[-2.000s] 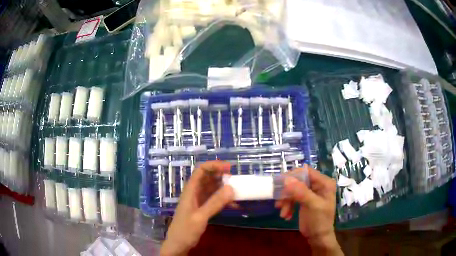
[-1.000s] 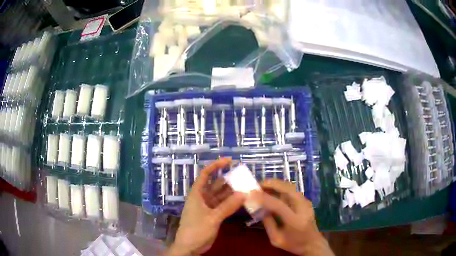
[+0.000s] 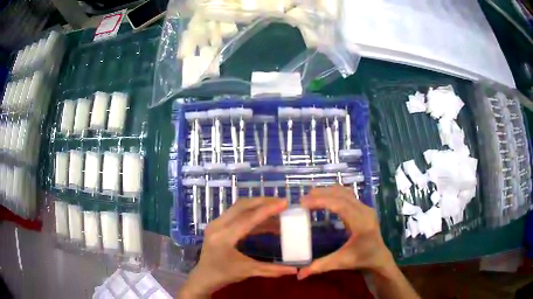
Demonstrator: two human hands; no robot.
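Note:
A small clear case with a white-cream filling (image 3: 296,235) stands upright on its short side between my hands, in front of the blue tray's near edge. My left hand (image 3: 236,242) holds it by the top and bottom ends from the left. My right hand (image 3: 348,230) holds the same ends from the right. Inside the case only the white-cream block shows. The blue tray (image 3: 175,146) lies just behind, with slender metal rods (image 3: 217,140) in two rows; my hands cover part of the near row.
Finished packs (image 3: 92,170) stand in a clear tray at left, more at far left. White slips (image 3: 450,181) lie on a clear tray at right, beside a filled blister tray (image 3: 504,157). A foam bag (image 3: 201,67), white card (image 3: 276,83) and white stack (image 3: 421,41) lie behind.
The case was horizontal, then tilted between my hands; now it is upright. My right hand has shifted from the case's right end to grip its top and bottom.

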